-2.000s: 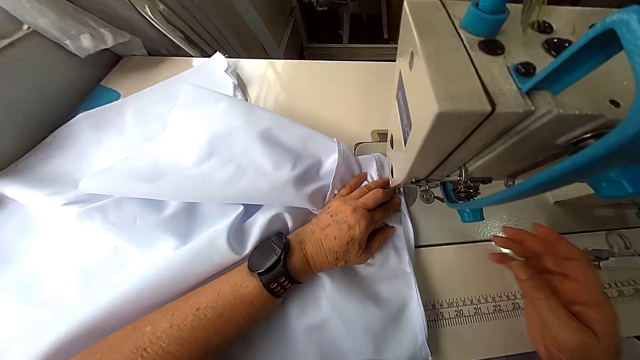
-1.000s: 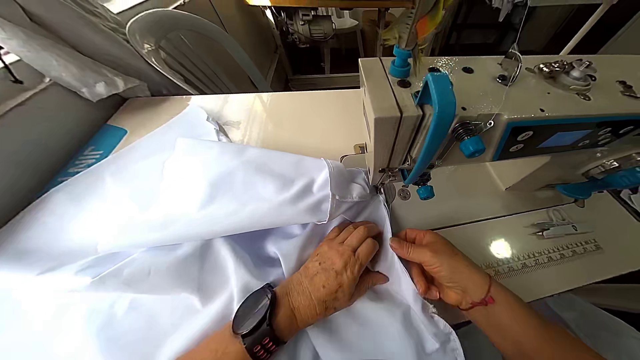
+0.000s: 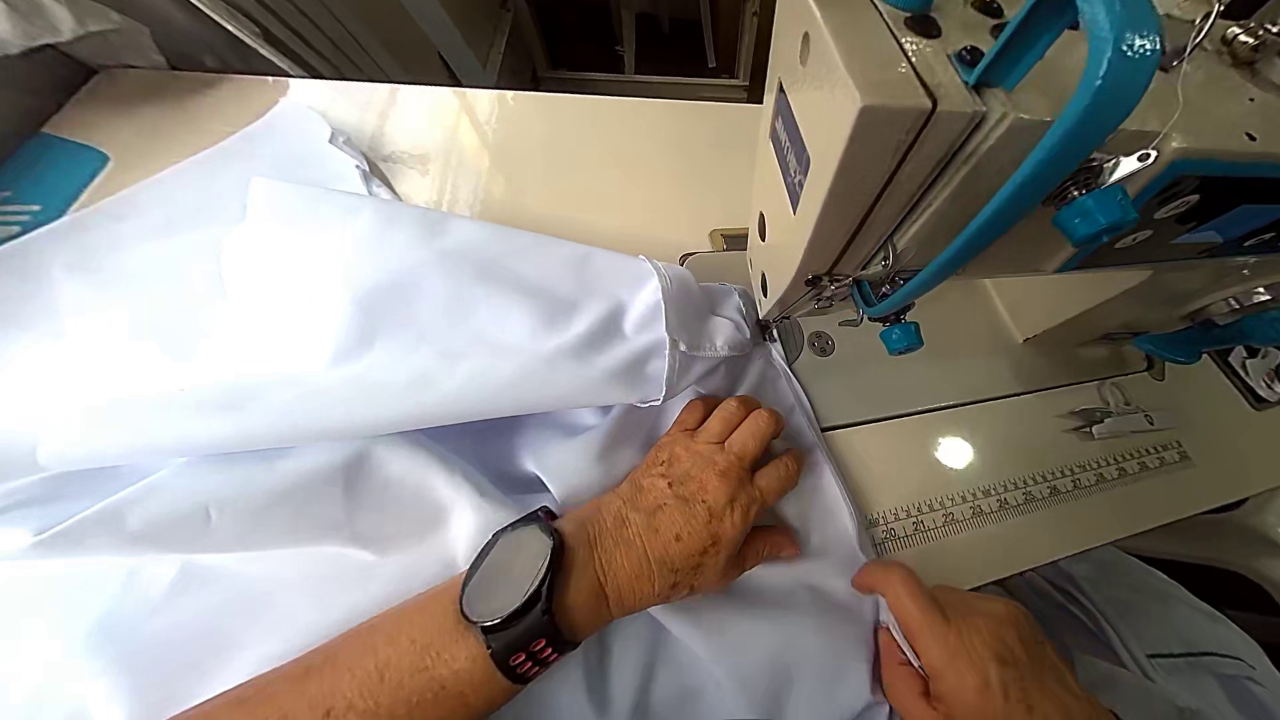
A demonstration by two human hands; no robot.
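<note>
A large piece of white fabric [image 3: 350, 320] covers the left and middle of the sewing table, its right edge running under the presser foot [image 3: 768, 328] of an industrial sewing machine [image 3: 850, 130]. My left hand [image 3: 700, 500], below the needle area, lies on the fabric with its fingers bent and the palm down; a black watch is on that wrist. At the lower right my right hand [image 3: 960, 640] pinches the fabric's edge between thumb and fingers. A folded part with an overlocked edge [image 3: 660, 330] lies beside the foot.
A measuring scale [image 3: 1030, 490] runs along the table front at the right. Thread snips [image 3: 1115, 420] lie behind it. The machine's blue guard [image 3: 1050, 170] curves above the needle area. A blue sticker [image 3: 50, 185] is at the table's far left.
My right hand was off the fabric two seconds ago; it took hold of the edge and is now lower along it. My left hand has moved off the folded part near the foot. The view has shifted.
</note>
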